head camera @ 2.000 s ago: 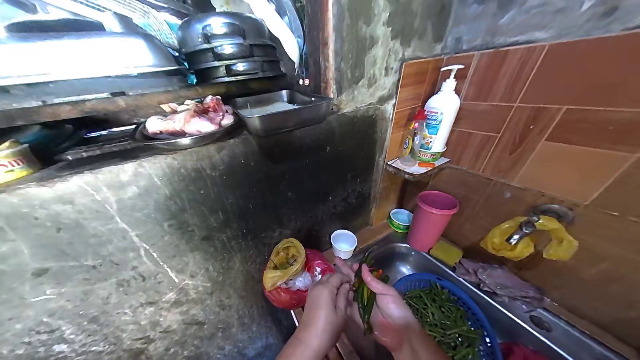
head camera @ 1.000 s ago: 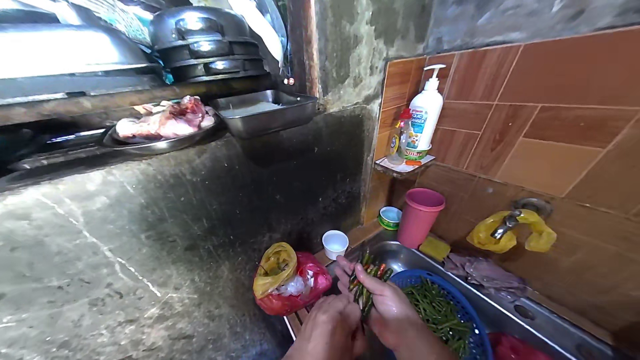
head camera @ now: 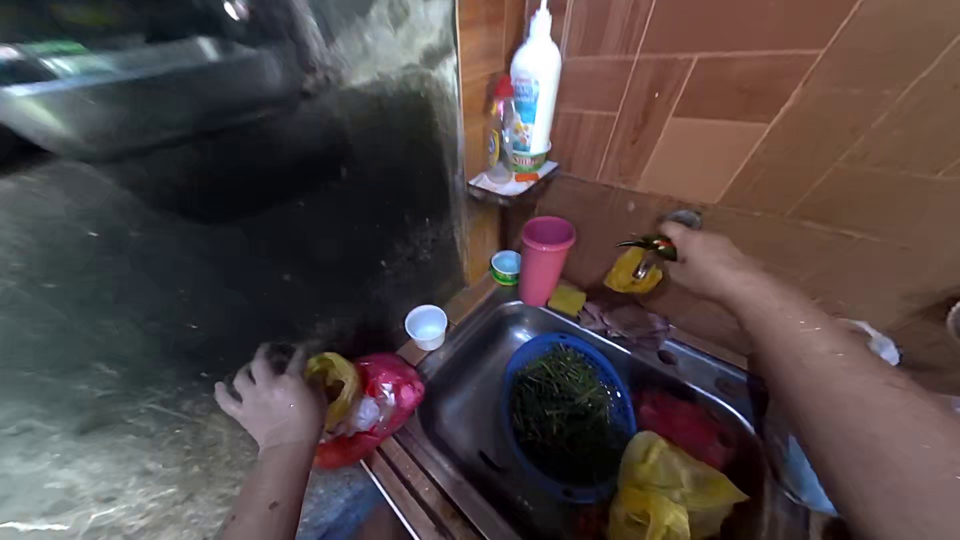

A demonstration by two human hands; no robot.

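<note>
My right hand (head camera: 701,259) is at the wall faucet (head camera: 642,268), which has yellow plastic tied around it, and holds a few green and red chili peppers (head camera: 652,244). My left hand (head camera: 277,397) holds nothing visible; its fingers are spread beside a yellow plastic bag (head camera: 336,382) and a red plastic bag (head camera: 401,390). Whether it touches them I cannot tell. In the steel sink (head camera: 469,397) a blue plastic basket (head camera: 517,360) holds cut green vegetables (head camera: 562,405). Another yellow plastic bag (head camera: 667,487) lies at the basket's near right side.
Behind the sink stand a pink plastic cup (head camera: 546,259), a small green tub (head camera: 505,268), a yellow sponge (head camera: 567,300) and a dark cloth (head camera: 622,322). A white cup (head camera: 426,328) is at the left corner. A pump bottle (head camera: 535,90) rests on a small corner shelf.
My hands, together around the chili peppers before, are now apart. The right one has moved to the faucet with peppers in it, the left one to beside the bags. The view has shifted right.
</note>
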